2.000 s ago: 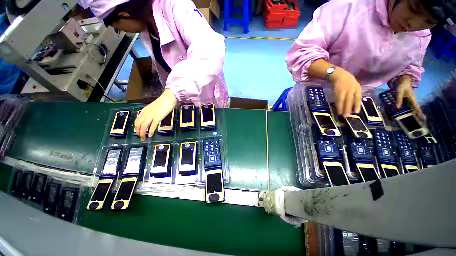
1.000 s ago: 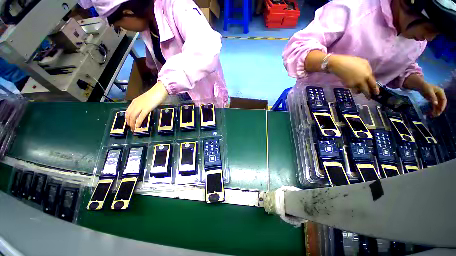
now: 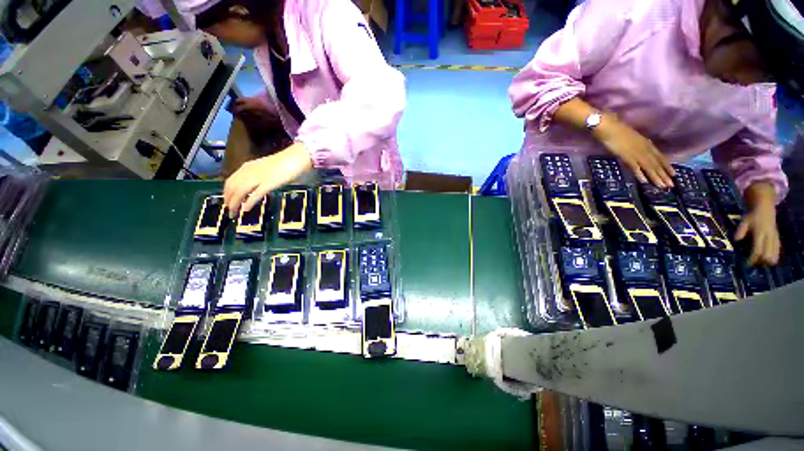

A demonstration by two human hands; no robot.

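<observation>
Neither of my hands is in view. Nearest in front of me, a clear blister tray point(image 3: 399, 295) lies on the green belt with two rows of phones. The back row holds closed phones with gold rims, such as one at its right end point(image 3: 366, 204). In the front row, two opened phones at the left show silvery inner faces, and their gold-rimmed screen halves point(image 3: 219, 340) stick out towards me. Two closed phones point(image 3: 331, 277) lie in the middle. An opened phone point(image 3: 378, 326) at the right shows its keypad.
Two people in pink coats point(image 3: 348, 97) work across the belt point(image 3: 432, 255). Stacked trays of opened phones point(image 3: 575, 216) stand at right. A grey arm point(image 3: 617, 365) crosses the lower right. Dark housings point(image 3: 88, 342) lie at lower left, a bench machine point(image 3: 167, 106) at upper left.
The left person's hand has moved left over the back row. The right person's hands have let go of a phone, now in the right tray, and are spread over the tray.
</observation>
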